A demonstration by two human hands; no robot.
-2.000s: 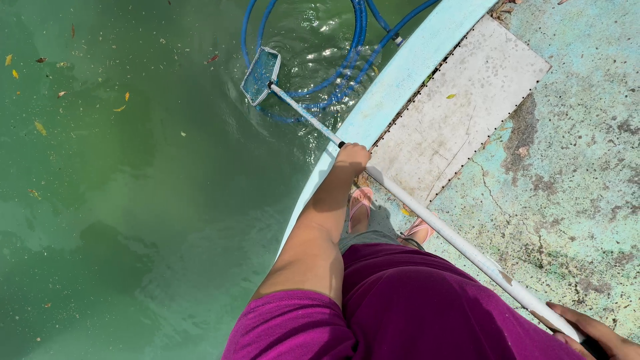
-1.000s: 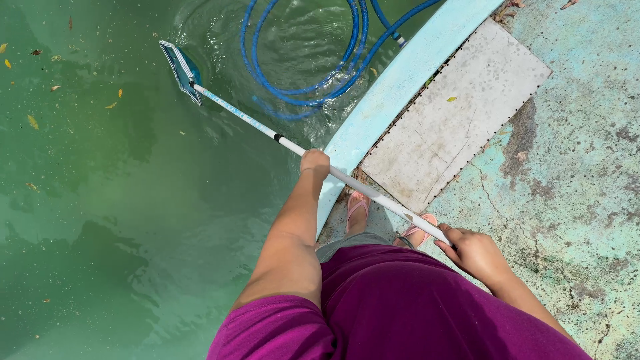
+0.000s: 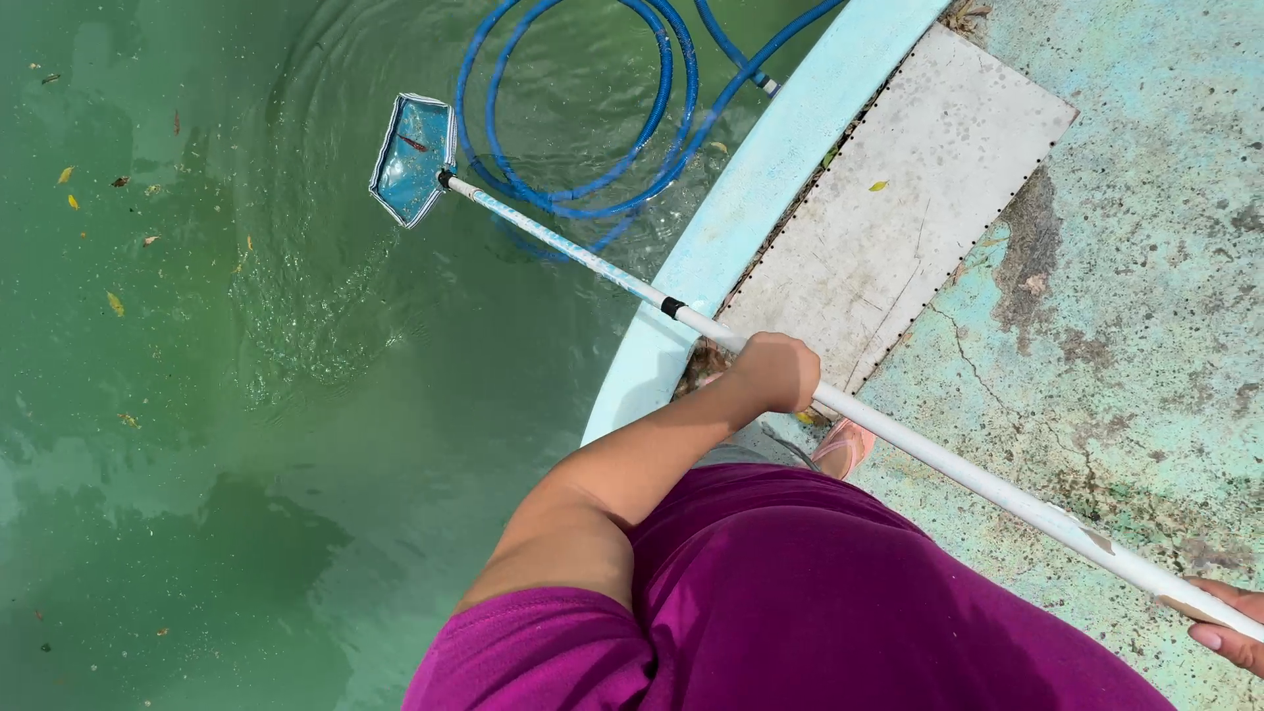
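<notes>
My left hand [image 3: 777,372] is wrapped around the white telescopic pole [image 3: 948,459] of a pool leaf skimmer, just below its black collar. At the right edge of the view my right hand [image 3: 1229,620] holds the lower part of the same pole, partly cut off by the frame. At the pole's far end, the blue mesh skimmer net [image 3: 410,158] has a pale frame and lies over the green water, with a brown leaf in it. Whether the net touches the water I cannot tell.
A coiled blue hose [image 3: 664,99] floats beside the light blue pool edge [image 3: 726,232]. A white perforated panel [image 3: 904,197] lies on the worn, cracked deck [image 3: 1126,395]. Yellow and brown leaves [image 3: 116,304] float at the left. My foot in a pink sandal [image 3: 845,447] stands near the edge.
The skimmer net has moved right, back towards the hose coil. Both hands have moved right with the pole, my right hand out to the frame's edge.
</notes>
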